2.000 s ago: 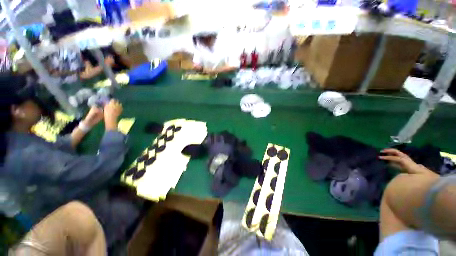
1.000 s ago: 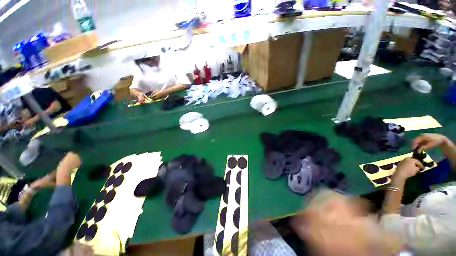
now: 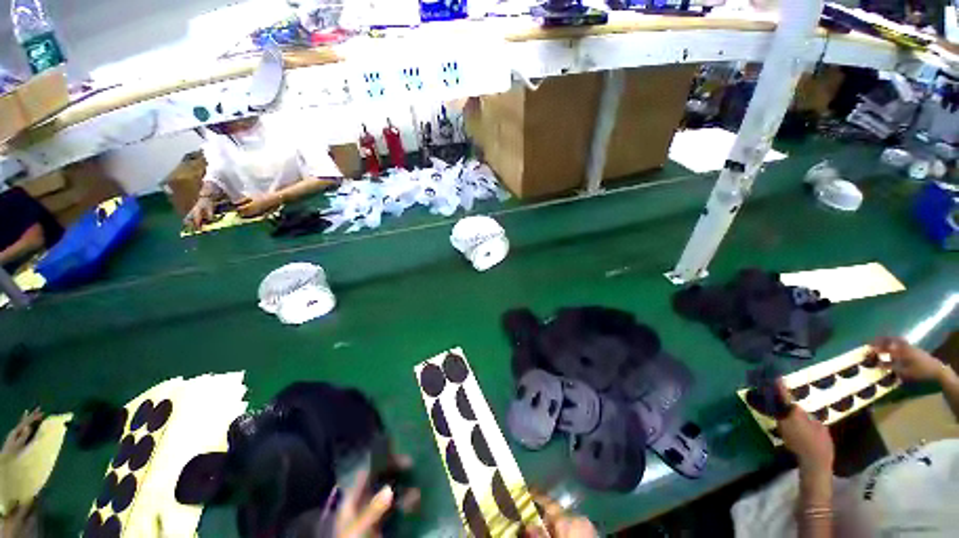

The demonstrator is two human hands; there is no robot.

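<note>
A pad sheet (image 3: 473,447), a pale yellow strip with black foot pads, lies slanted on the green bench in front of me. My right hand (image 3: 559,521) holds its near end at the bottom edge, partly cut off. My left hand (image 3: 363,510) is blurred at the near side of a pile of black fan bases (image 3: 300,431); whether it grips one cannot be told. A second pile of fan bases (image 3: 610,368) lies right of the sheet. At left is a stack of pad sheets (image 3: 205,405) with black discs showing.
White fan heads (image 3: 298,292) stand along the bench centre. A white post (image 3: 741,158) rises at right. Beyond it a worker's hands (image 3: 808,436) hold another pad sheet (image 3: 841,391). Another worker's hand shows at the far left edge. Across the bench are white blades (image 3: 415,192) and a carton (image 3: 568,131).
The view has shifted, and the large blurred arm at lower right is gone. My hands now show at the bottom, one at the left pile and one on the sheet, whose near end has swung right.
</note>
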